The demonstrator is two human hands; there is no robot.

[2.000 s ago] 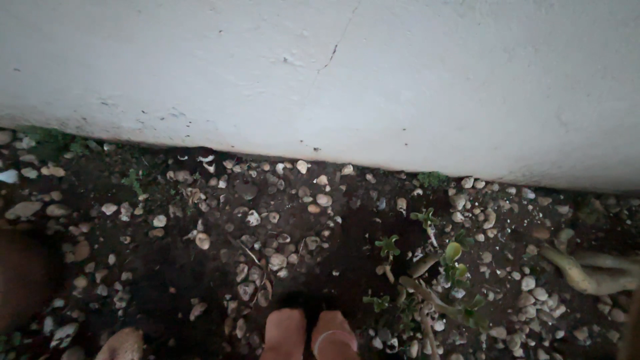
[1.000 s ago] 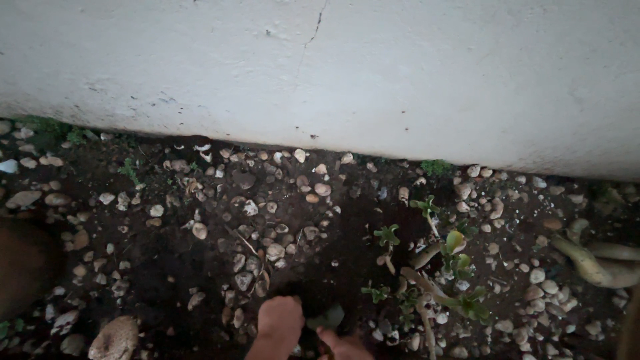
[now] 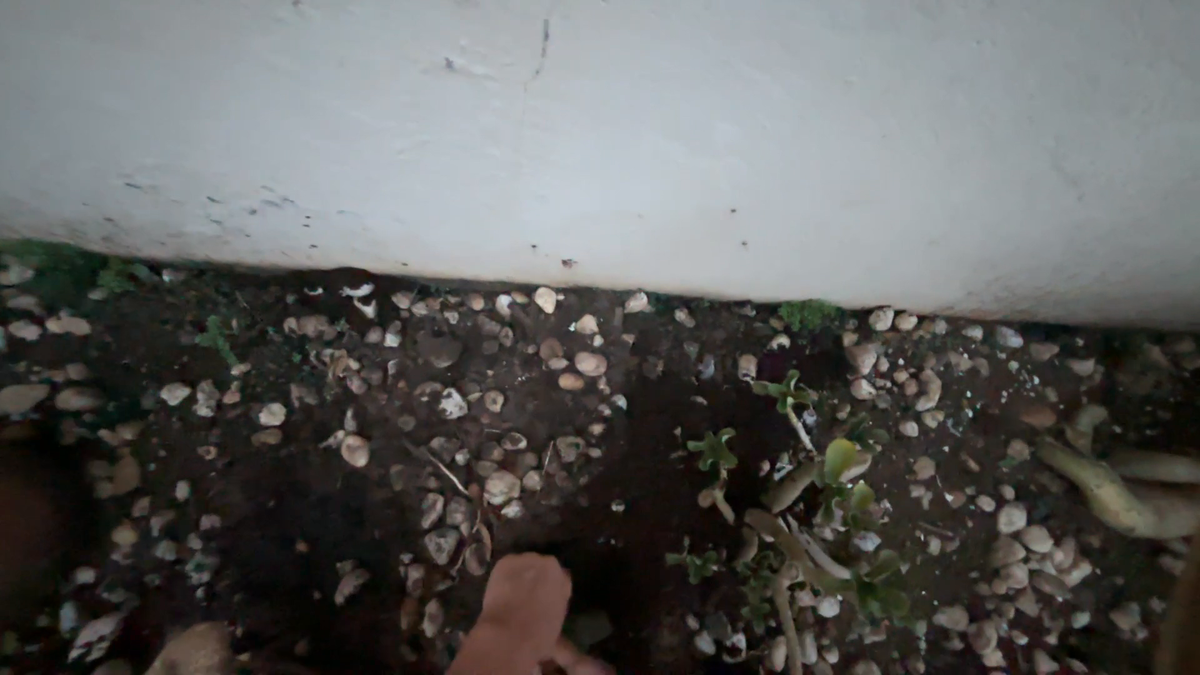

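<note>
My left hand [image 3: 520, 605] is low in the middle of the view, over dark soil [image 3: 619, 497], with its back toward the camera; its fingers are hidden, so what it holds cannot be told. Just right of it, at the bottom edge, a small part of my right hand [image 3: 572, 659] shows, the rest being cut off. Beside the hands lies a dim, flat greenish thing [image 3: 591, 628], too dark to name. Pebbles [image 3: 442, 544] lie just up and left of my left hand.
A white wall [image 3: 600, 150] crosses the top. Right of the hands grows a succulent plant [image 3: 797, 553] with thick bare stems. Thick pale stems [image 3: 1106, 487] lie at the far right, among more pebbles [image 3: 1012, 553]. A larger stone [image 3: 192, 650] sits at lower left.
Two seconds ago both hands were side by side at the bottom edge. My left hand now reaches farther up into view, while my right hand is mostly out of view.
</note>
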